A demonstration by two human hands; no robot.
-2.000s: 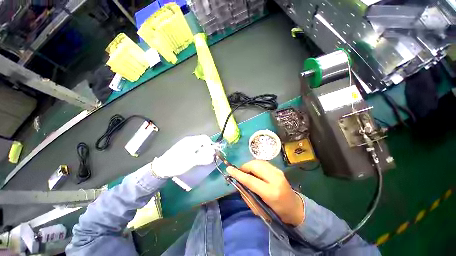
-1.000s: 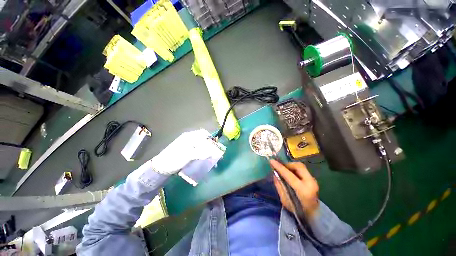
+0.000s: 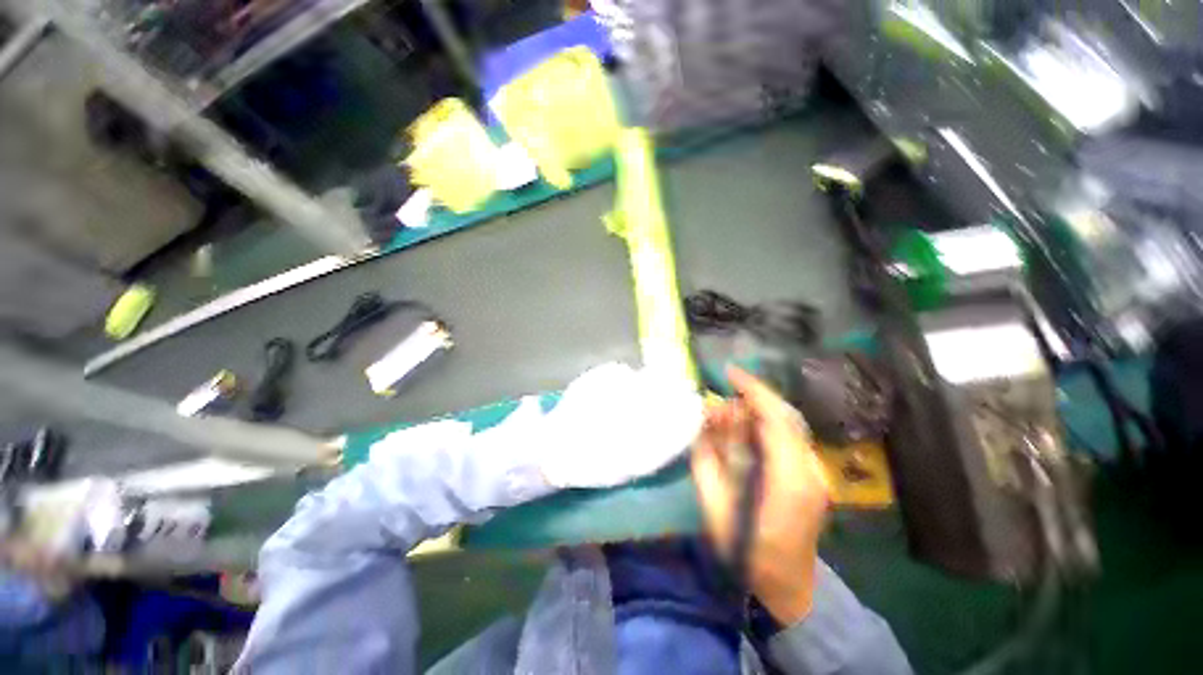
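Note:
The frame is blurred. My left hand (image 3: pixel 614 429), in a white glove, is closed over the green mat (image 3: pixel 594 517). A small orange-yellow end of the power supply unit (image 3: pixel 714 401) shows at its fingertips; the rest is hidden by the glove. My bare right hand (image 3: pixel 772 508) is close beside it, shut on the dark handle of the soldering iron (image 3: pixel 747 508). The iron's tip cannot be made out. A black power cord (image 3: pixel 719 311) lies coiled beyond the hands.
A yellow-green bundle (image 3: pixel 650 264) lies across the belt (image 3: pixel 528 270). Another unit (image 3: pixel 406 357) with cord and a smaller one (image 3: pixel 209 394) are at the left. The soldering station (image 3: pixel 963 448), reel (image 3: pixel 976 251) and yellow tray (image 3: pixel 855 475) are at the right. Yellow-green stacks (image 3: pixel 561 112) stand behind.
The view has shifted, with the scene further right. My right hand with the iron has left the waste cup and come beside my gloved left hand. The cup is now hidden or blurred out.

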